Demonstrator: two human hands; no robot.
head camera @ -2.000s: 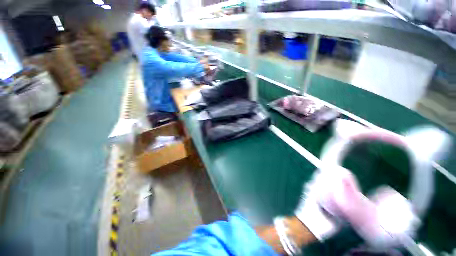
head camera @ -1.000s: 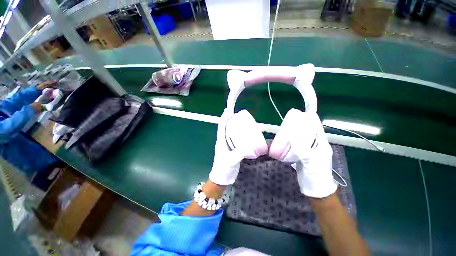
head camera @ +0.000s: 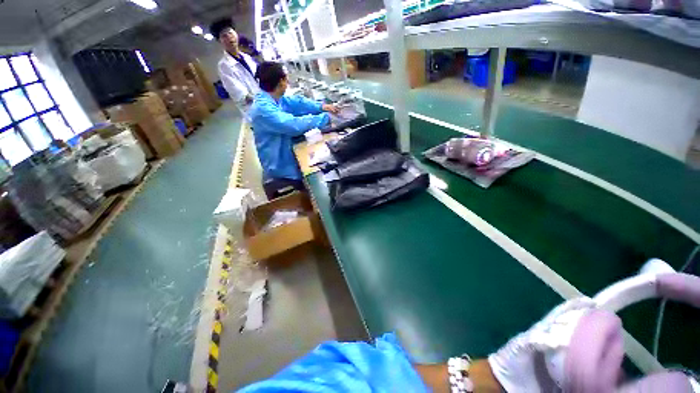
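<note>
White and pink cat-ear headphones (head camera: 595, 345) are at the lower right, cut off by the picture's edge; one cat ear and part of the headband show. My left hand (head camera: 541, 345), in a white glove with a beaded bracelet at the wrist, grips the near ear cup from its outer side. My right hand is not in view. A thin white cable (head camera: 662, 318) hangs beside the headphones at the right edge.
Stacked dark bags (head camera: 376, 180) lie at the bench's left edge. Pink headphones on a bag (head camera: 480, 157) lie beyond the pale rail (head camera: 506, 238). An open cardboard box (head camera: 280, 238) stands on the floor. A worker in blue (head camera: 276, 127) and a person in white (head camera: 236, 73) are further along.
The view has swung left from the bench front to the line and aisle. The headphones have shifted to the lower right of the picture, and my right hand and the grey bag have left view.
</note>
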